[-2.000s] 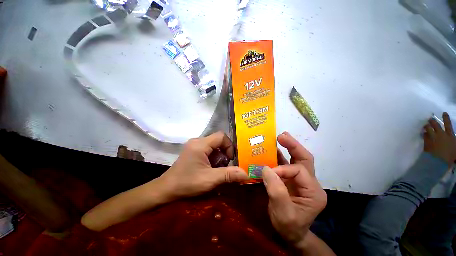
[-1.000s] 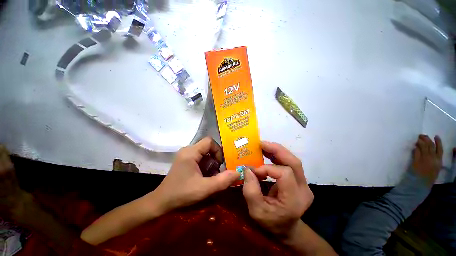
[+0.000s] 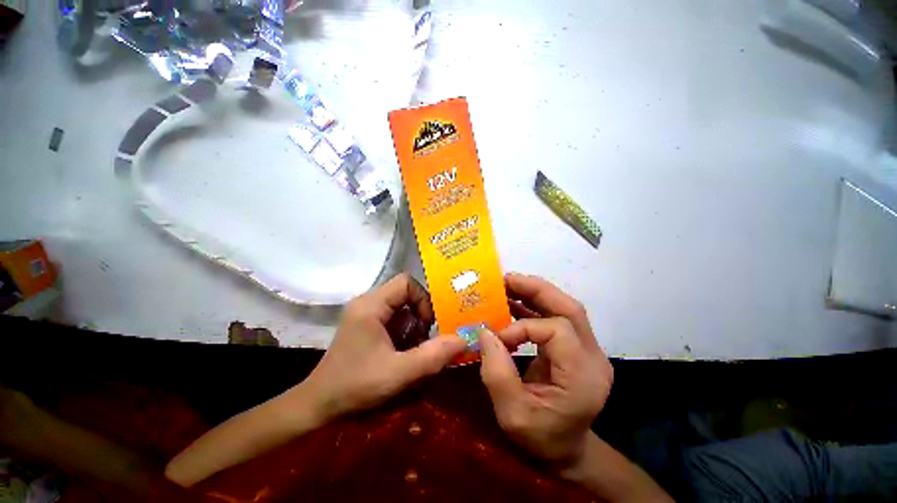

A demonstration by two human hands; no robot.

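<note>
The retail box (image 3: pixel 449 221) stands out from the table edge with its orange-yellow narrow side up, tilted slightly left. My left hand (image 3: pixel 379 339) holds its lower left side, thumb at the bottom end. My right hand (image 3: pixel 551 368) is at the lower right, fingers curled against the box, thumb on the hologram sticker (image 3: pixel 469 337). The sticker shows blue-green near the box's bottom end, partly hidden by the thumb; whether it lies fully flat is unclear.
An empty backing strip (image 3: pixel 202 257) loops at left. A sticker strip (image 3: pixel 329 147) runs from the silver pile (image 3: pixel 192 39). A yellow-green piece (image 3: pixel 568 208) lies right of the box. A loose grey sticker (image 3: pixel 56 139), an orange box (image 3: pixel 27 272) and a white pad (image 3: pixel 866 251) lie farther out. A grey sleeve (image 3: pixel 797 472) shows lower right.
The box appears farther left and tilts more than in the oldest frame. The neighbour's hand at right has left the table. An orange box now shows more fully at left. Both my hands keep their hold.
</note>
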